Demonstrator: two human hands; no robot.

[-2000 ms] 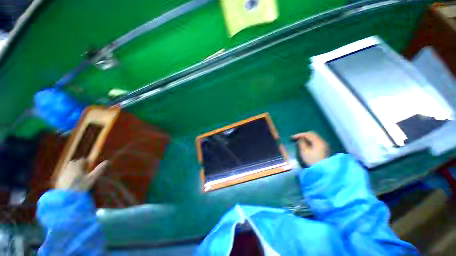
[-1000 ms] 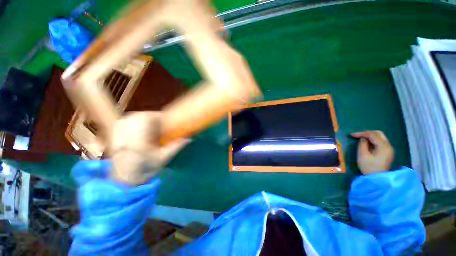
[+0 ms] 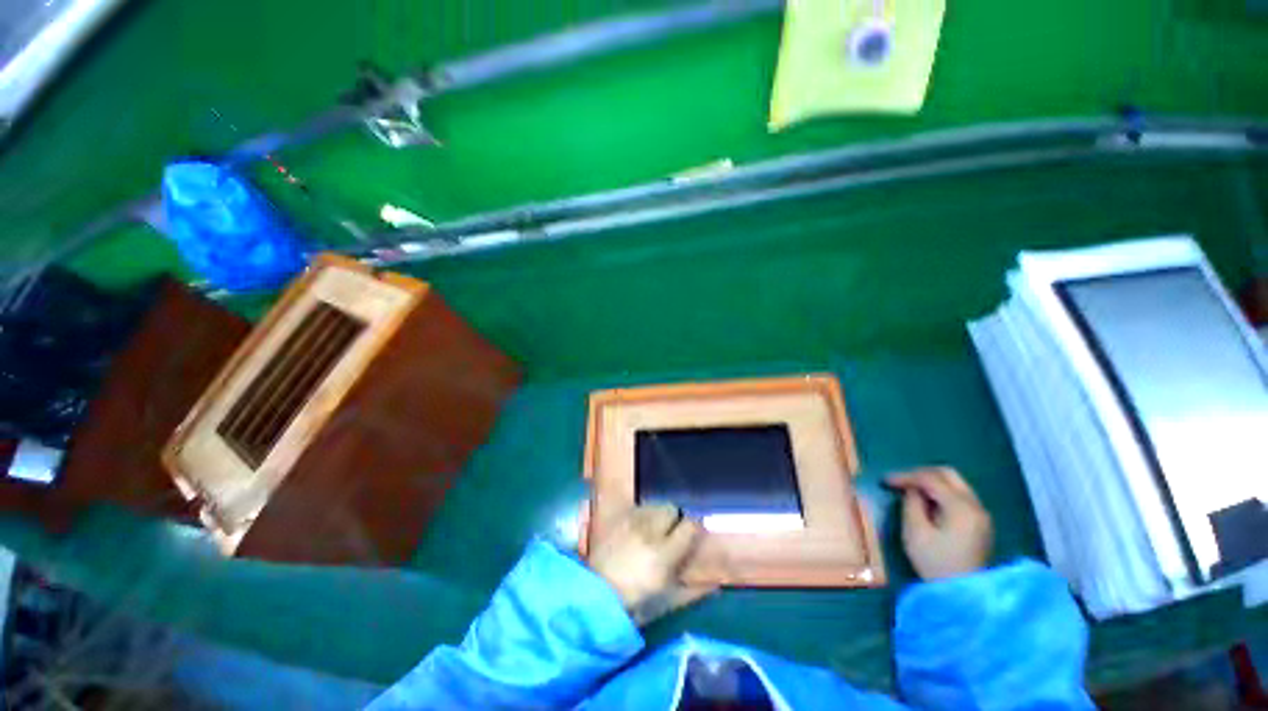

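A wooden frame (image 3: 834,479) with a pale inner border lies flat on the bench in front of me. A glossy black panel (image 3: 720,470) shows through its open middle. My left hand (image 3: 643,558) rests at the frame's lower left corner, fingers curled over the border; whether it grips the frame is hard to tell. My right hand (image 3: 946,522) rests on the bench just right of the frame, fingers half curled, holding nothing visible.
A stack of wooden frames (image 3: 403,431) stands at left, with a dark heap (image 3: 63,354) beyond it. A stack of panels and separators (image 3: 1071,445) stands at right. A blue plastic bag (image 3: 230,229) and yellow card (image 3: 858,59) hang at the back.
My left hand has brought the frame it held in the air down over the black panel on the bench. My right hand stays beside the work.
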